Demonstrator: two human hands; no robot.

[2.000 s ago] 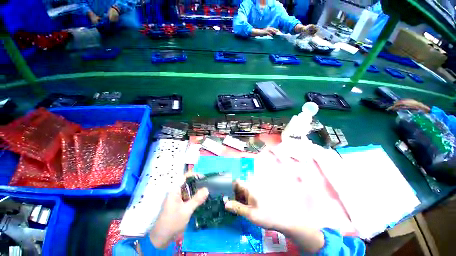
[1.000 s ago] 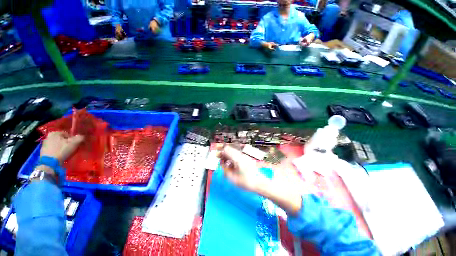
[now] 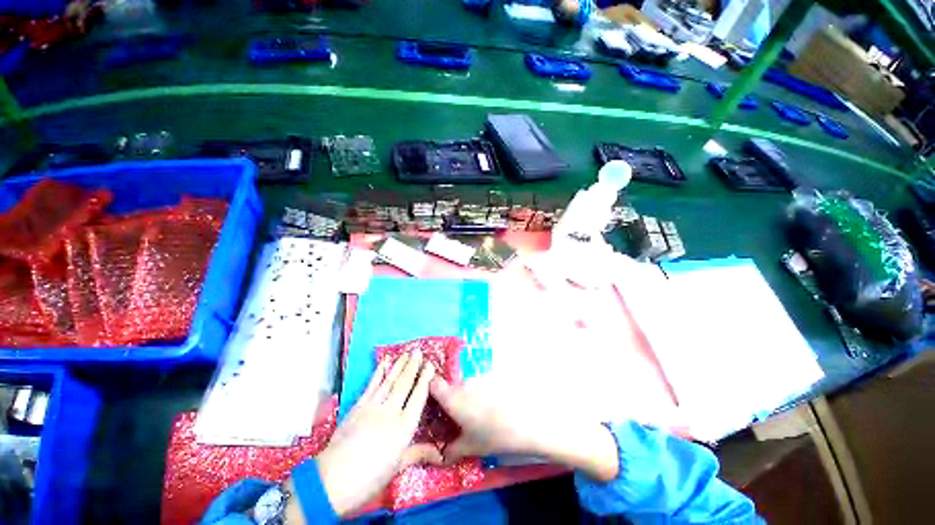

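Observation:
A red bubble bag (image 3: 436,354) lies on the blue work sheet (image 3: 405,297) in front of me. My left hand (image 3: 381,431) lies over it with the fingers flat and stretched forward. My right hand (image 3: 482,415) is at the bag's right side, its thumb and fingers around that edge. Both hands touch the bag. Whether anything is inside it cannot be seen. More red bubble bag (image 3: 236,461) lies lower left. The white sheet with black dots (image 3: 277,338) is left of the mat.
A large blue bin (image 3: 244,220) of red bags is at the left, a small blue bin (image 3: 56,441) below it. Small grey-brown blocks (image 3: 451,213) line the back. A white bottle (image 3: 590,220) and white papers (image 3: 743,338) are at the right. Black housings (image 3: 446,161) lie behind.
My left hand has come from the large bin to the work sheet, and a red bag is now under my hands. My right hand has moved down to the bag. The view has shifted.

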